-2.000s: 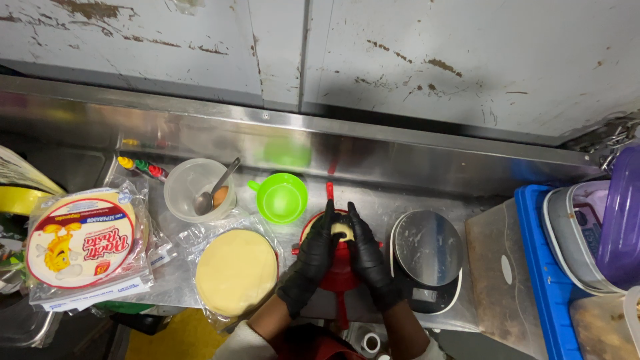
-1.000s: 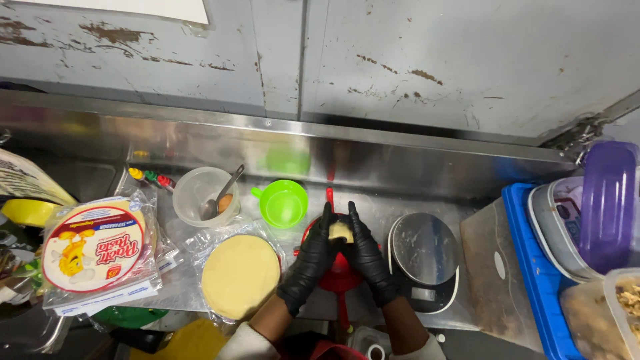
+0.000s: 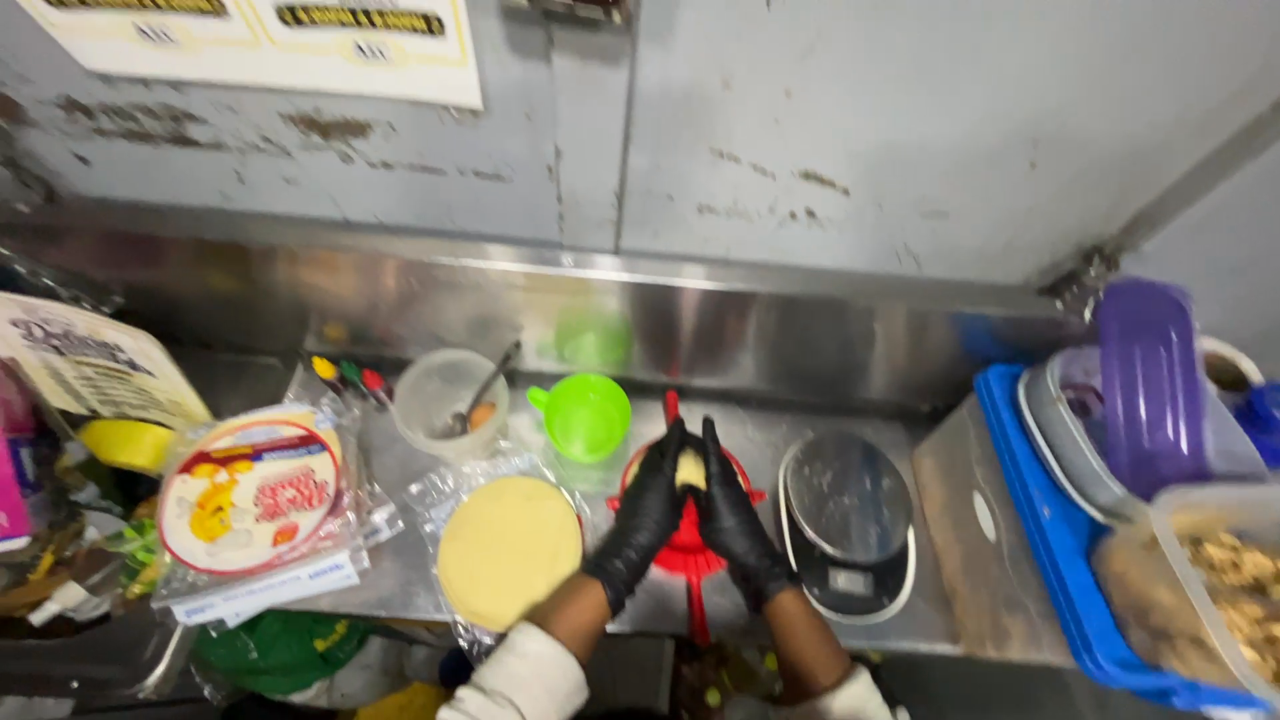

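My left hand [image 3: 648, 510] and my right hand [image 3: 733, 515], both in black gloves, are cupped around a pale, dough-like piece [image 3: 690, 468]. They hold it over a red plastic press-like tool [image 3: 690, 550] with handles at its far and near ends. A stack of round, pale dough discs [image 3: 510, 550] lies on clear plastic to the left. Beyond it stand a bright green cup [image 3: 587, 418] and a translucent tub [image 3: 450, 400] with a spoon and something brownish inside. Right of my hands is a black kitchen scale [image 3: 850, 500] with a round metal plate.
Packaged dough discs [image 3: 250, 490] and a yellow roll [image 3: 128, 445] are at the left. Along the right stand a large bin with a blue lid [image 3: 1040, 530], a purple lid [image 3: 1150, 390] and a tub of light brown pieces [image 3: 1230, 590]. A steel backsplash [image 3: 800, 340] runs behind.
My hands stay cupped around the pale piece over the red tool. The view has tilted up, showing more of the wall and its posted sheet.
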